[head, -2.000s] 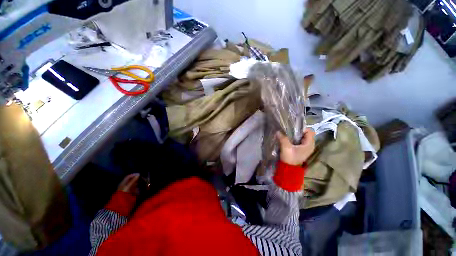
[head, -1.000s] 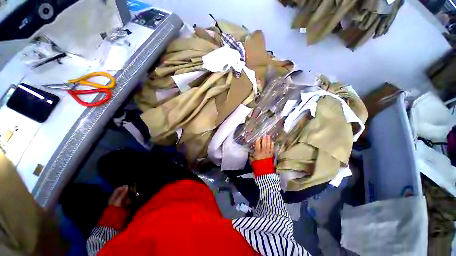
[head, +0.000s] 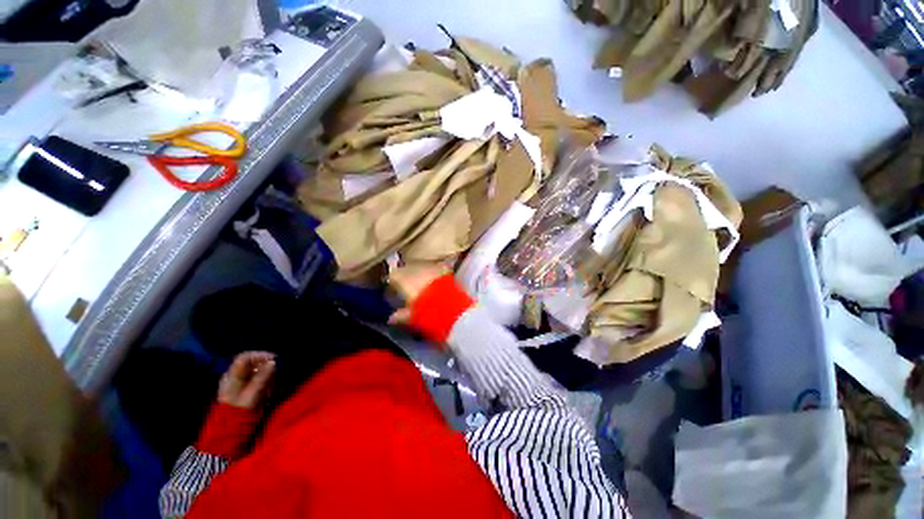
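My right hand [head: 412,289] is blurred and lies at the lower edge of the heaped tan cut pieces [head: 405,208]; its fingers point left, and I cannot tell if it holds any cloth. The clear poly bag [head: 548,243] with brown contents lies on the heap, apart from my hand, between the tan pieces and a second tan bundle [head: 664,264] with white strips. My left hand [head: 246,379] is low at the left, by my dark lap, fingers curled; I cannot tell if it holds anything.
The white machine table [head: 132,233] at left bears scissors [head: 198,157] with orange and red loops and a black phone [head: 73,174]. A blue bin [head: 775,314] stands at right. More brown pieces [head: 699,46] lie at the top. Tan cloth [head: 41,405] hangs at lower left.
The poly bag was lifted in my right hand, then laid on the heap. My right hand has let go of it and moved left to the tan pieces. The view has shifted.
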